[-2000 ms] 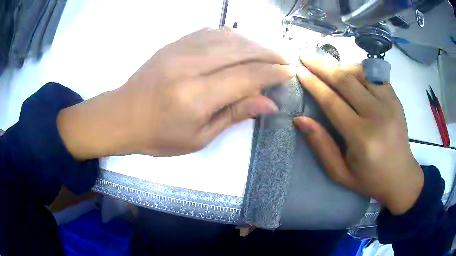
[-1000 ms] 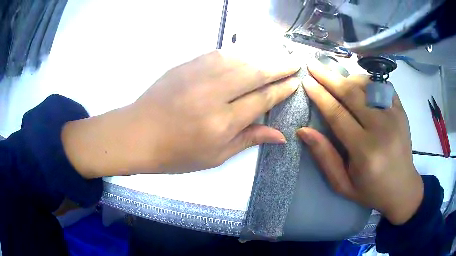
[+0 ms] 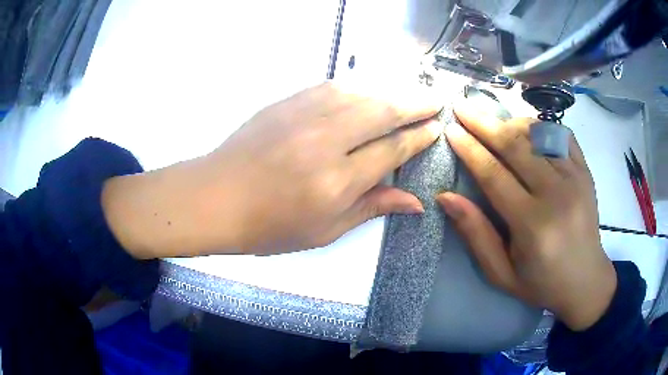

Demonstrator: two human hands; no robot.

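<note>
A speckled dark-grey facing strip [image 3: 412, 256] runs from the needle area down over the table's front edge. It lies on a smooth mid-grey pocket bag piece [image 3: 469, 300], which shows to its right. My left hand [image 3: 293, 168] lies flat from the left, its fingertips at the strip's upper end and its thumb on the strip's left side. My right hand [image 3: 535, 205] lies spread on the grey cloth, fingertips at the strip's upper right edge, thumb beside the strip. Both press from above and grip nothing visibly. Glare hides the needle and the strip's top end.
The sewing machine head [image 3: 571, 36] is at the top right, its tension assembly [image 3: 549, 121] hanging over my right hand. Red-handled tweezers or snips [image 3: 641, 194] lie at the right. A tape measure [image 3: 256, 302] follows the front edge. Dark-grey cloth pieces [image 3: 51, 51] are at the upper left.
My left hand was blurred and higher up two seconds ago; now it lies still, with its thumb lower on the strip. Since one second ago, the hands and cloth have hardly moved.
</note>
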